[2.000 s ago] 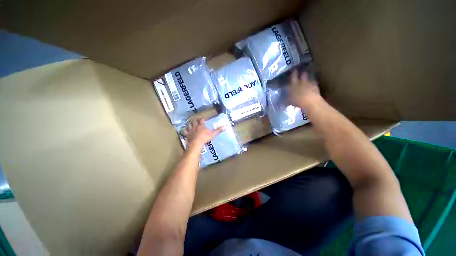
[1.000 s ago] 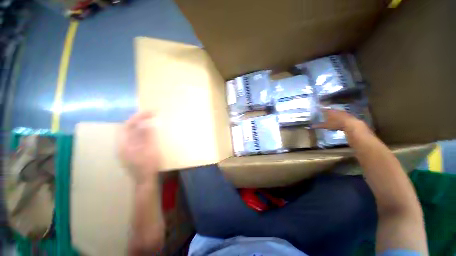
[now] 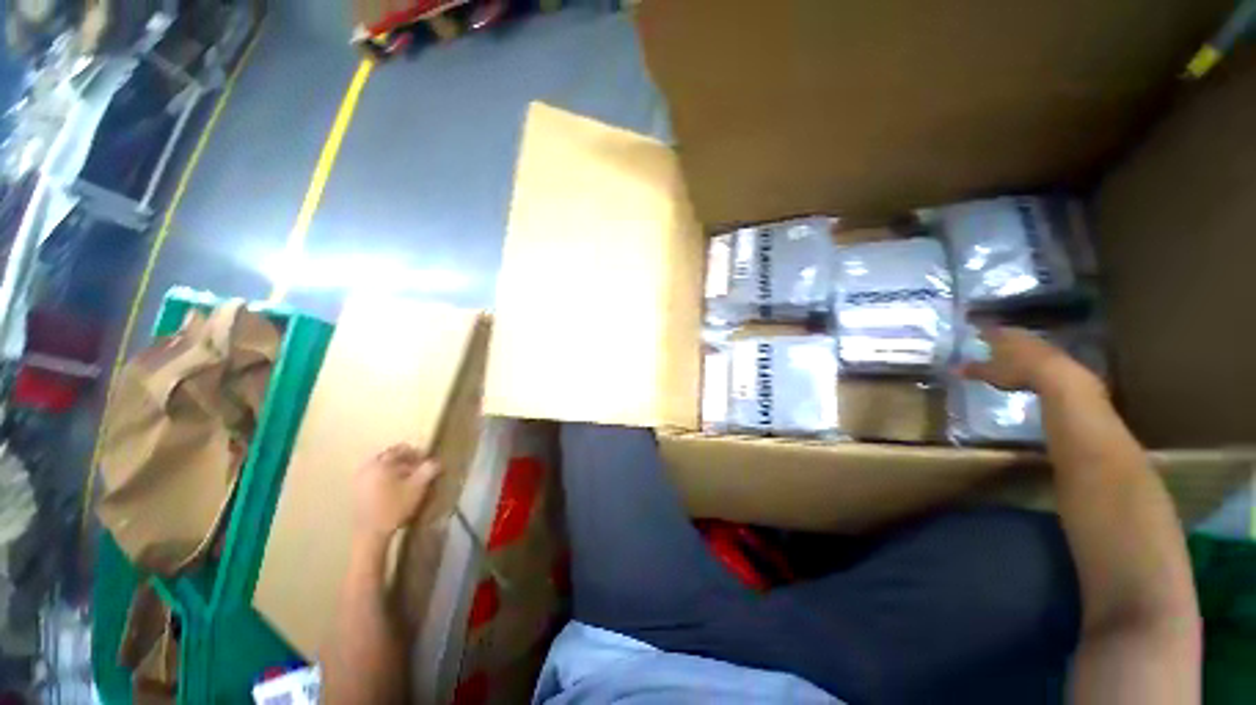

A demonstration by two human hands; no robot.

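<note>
Several silvery polybagged garment packs (image 3: 893, 296) with dark lettering lie flat in the open brown shipping carton (image 3: 882, 475). My right hand (image 3: 1022, 361) reaches over the near wall and rests on the lower right pack, partly hiding it. It grips nothing that I can see. My left hand (image 3: 400, 485) is outside the carton, its fingers closed at the right edge of a flat brown cardboard sheet (image 3: 361, 379). The sheet is tilted beside the carton. My left fingertips are blurred.
The carton flap (image 3: 595, 276) folds out to the left. A green bin (image 3: 269, 475) at left holds crumpled brown paper (image 3: 186, 441). A brown box with red markings (image 3: 507, 551) stands by my leg. Another green bin (image 3: 1226, 606) shows at lower right. A yellow line (image 3: 331, 152) crosses the floor.
My left hand has left the packs, moved out of the carton and come to the cardboard sheet. My right hand stays on the right-hand packs. The view has swung left.
</note>
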